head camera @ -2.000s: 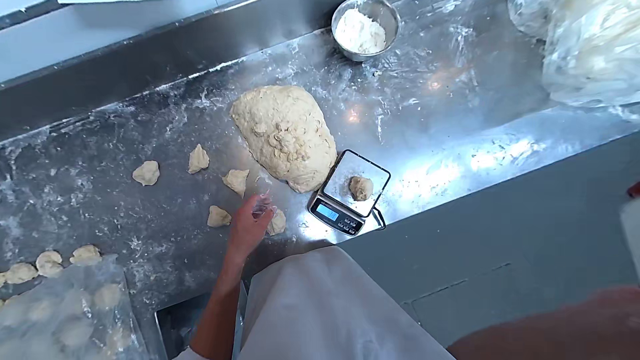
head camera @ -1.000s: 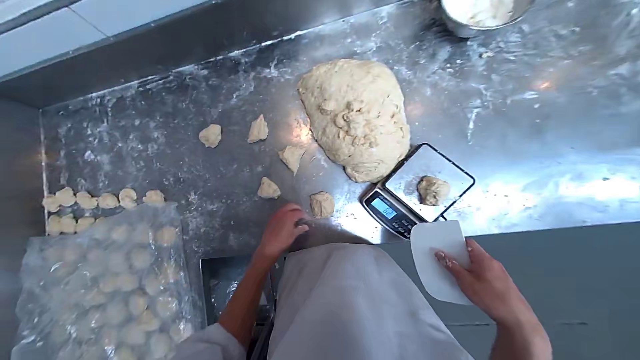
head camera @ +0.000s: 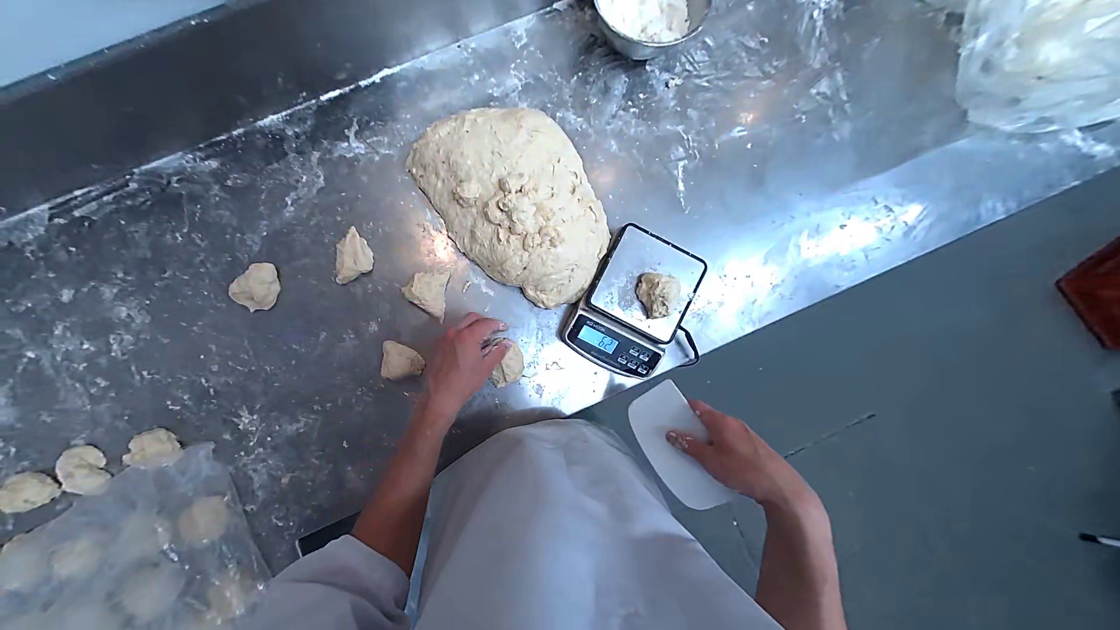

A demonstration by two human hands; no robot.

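My left hand [head camera: 465,359] is at the steel worktop's near side, its fingertips at a small dough piece [head camera: 507,363]; whether they grip it I cannot tell. My right hand [head camera: 739,455] holds a white plastic dough scraper [head camera: 669,442] past the worktop's edge, below the digital scale [head camera: 619,344]. One dough lump [head camera: 657,294] rests on the scale's plate, and the display is lit. Left of the scale, close beside it, lies a large mass of dough [head camera: 516,206]. Loose dough pieces [head camera: 401,360] lie on the worktop to the left.
Flattened dough rounds [head camera: 81,469] lie at lower left, more of them under a clear plastic sheet [head camera: 131,542]. A metal bowl of flour [head camera: 652,26] stands at the back. Clear plastic bags [head camera: 1041,66] lie at upper right. A raised steel ledge [head camera: 262,79] runs along the back.
My left hand has moved up to the nearest dough piece since a second ago. My right hand with the scraper is lower, farther from the scale. The view has shifted.
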